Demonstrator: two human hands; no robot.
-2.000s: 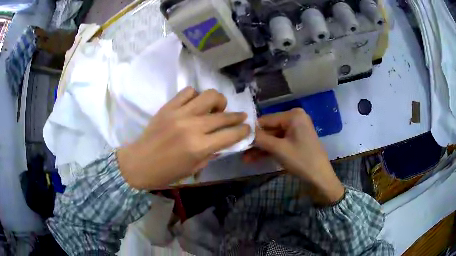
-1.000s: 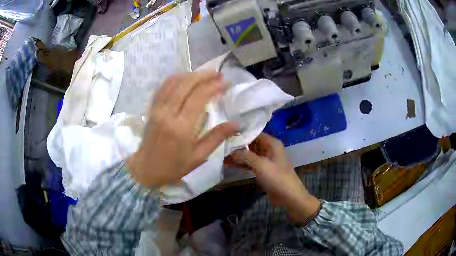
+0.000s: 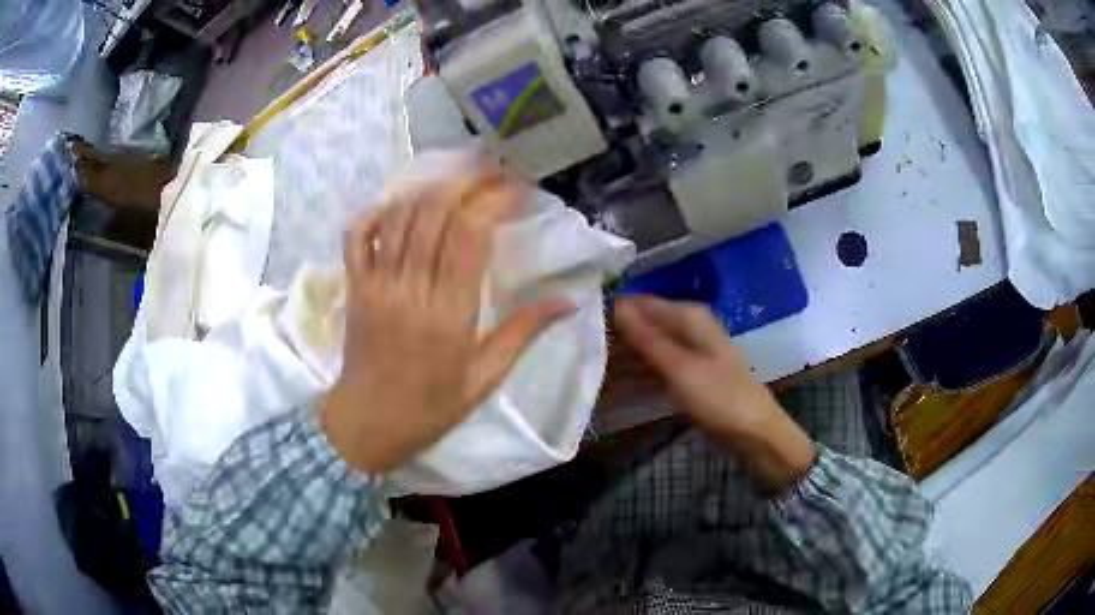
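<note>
The white garment body (image 3: 528, 396) lies bunched on the table in front of the overlock machine (image 3: 528, 102), its edge hanging over the table front. My left hand (image 3: 420, 312) lies spread on the cloth, fingers apart and blurred; whether it pinches any cloth is hidden. My right hand (image 3: 696, 372) is at the cloth's right edge, fingers curled and blurred; I cannot tell if it grips the edge. The cloth's upper corner reaches up close to the needle area (image 3: 600, 192). The blue plate (image 3: 757, 282) shows behind my right hand.
Cream garment pieces (image 3: 180, 264) lie at the left of the table. Tension dials (image 3: 724, 66) line the machine front. Stacked white pieces (image 3: 1021, 180) hang at the right edge. A dark blue tray (image 3: 979, 342) is below the table at right. White cloth lies low by the lap.
The cloth has come away from under the machine head and turned, its edge now lower. My left hand has moved up and spread flatter. My right hand moved down, then back up and right.
</note>
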